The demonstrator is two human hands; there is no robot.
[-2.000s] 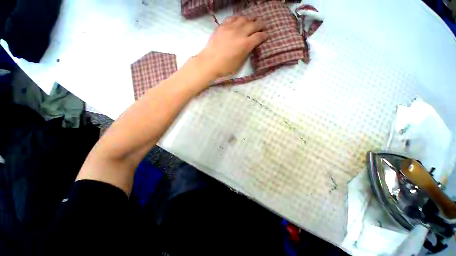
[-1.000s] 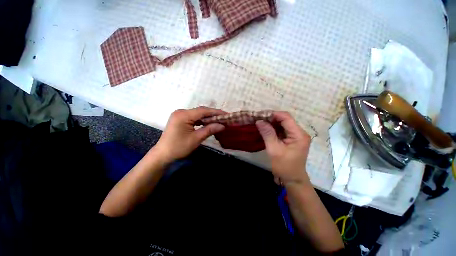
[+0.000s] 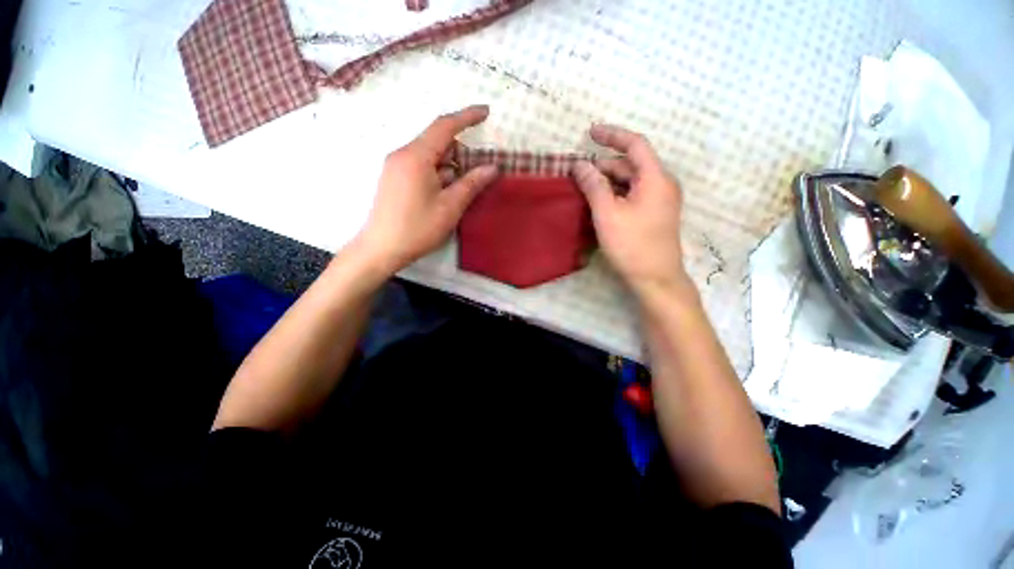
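Observation:
A patch pocket piece [image 3: 524,229] lies at the table's near edge, plain red side up, its point towards me. A narrow plaid hem band [image 3: 532,162] runs along its far straight edge. My left hand [image 3: 428,195] holds the left end of the band with thumb and fingers. My right hand [image 3: 632,200] holds the right end the same way. Both hands are bare. The fingertips behind the band are partly hidden.
A pressed plaid pocket [image 3: 248,69] lies at the far left, with a crinkled plaid strip [image 3: 428,42] beside it. A steam iron [image 3: 878,250] with a wooden handle stands at the right on a whitish cloth [image 3: 828,383]. The white table [image 3: 367,145] curves away.
My left hand left the plaid bundle, and both hands took a pocket piece. It has since moved from the air above the edge down onto the table, its red side now spread flat.

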